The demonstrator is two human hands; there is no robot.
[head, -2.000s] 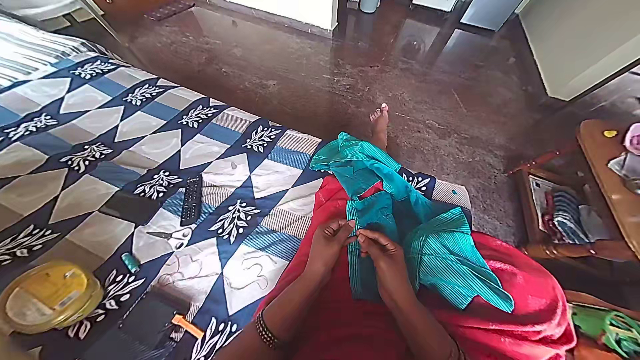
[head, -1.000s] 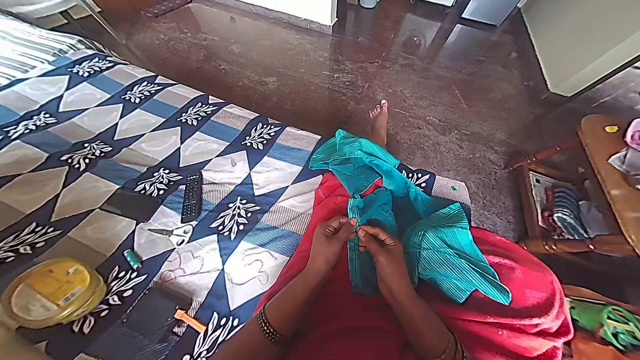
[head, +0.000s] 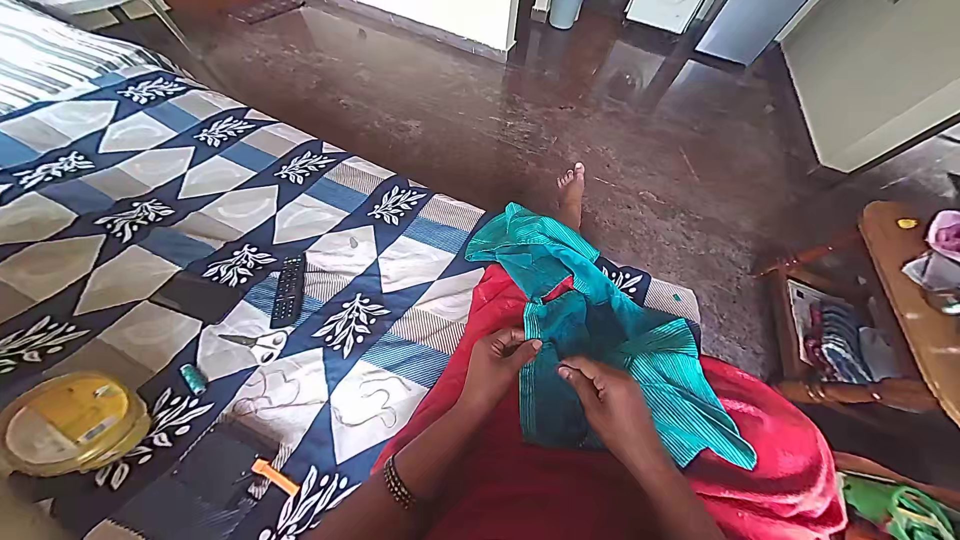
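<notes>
A teal striped cloth (head: pixel 570 315) lies over the red garment (head: pixel 757 420) on my lap. My left hand (head: pixel 499 364) pinches the cloth's left edge between thumb and fingers. Just to the right, my right hand (head: pixel 600 390) has its thumb and index finger pressed together over the cloth; whatever is between them is too small to make out. A teal thread spool (head: pixel 193 379) and white-handled scissors (head: pixel 266 346) rest on the patterned bedspread (head: pixel 349 322) to the left.
On the bed are a black remote control (head: pixel 288 291), a round yellow-lidded container (head: pixel 71 424), and an orange-handled tool (head: pixel 275 477). A wooden table (head: pixel 892 285) stands at the right, with a rack of folded things beside it. My bare foot (head: pixel 571 184) is on the dark floor.
My hands were close together at the cloth's edge; now my right hand is farther right and a little lower, with a gap between them. The cloth lies much as before.
</notes>
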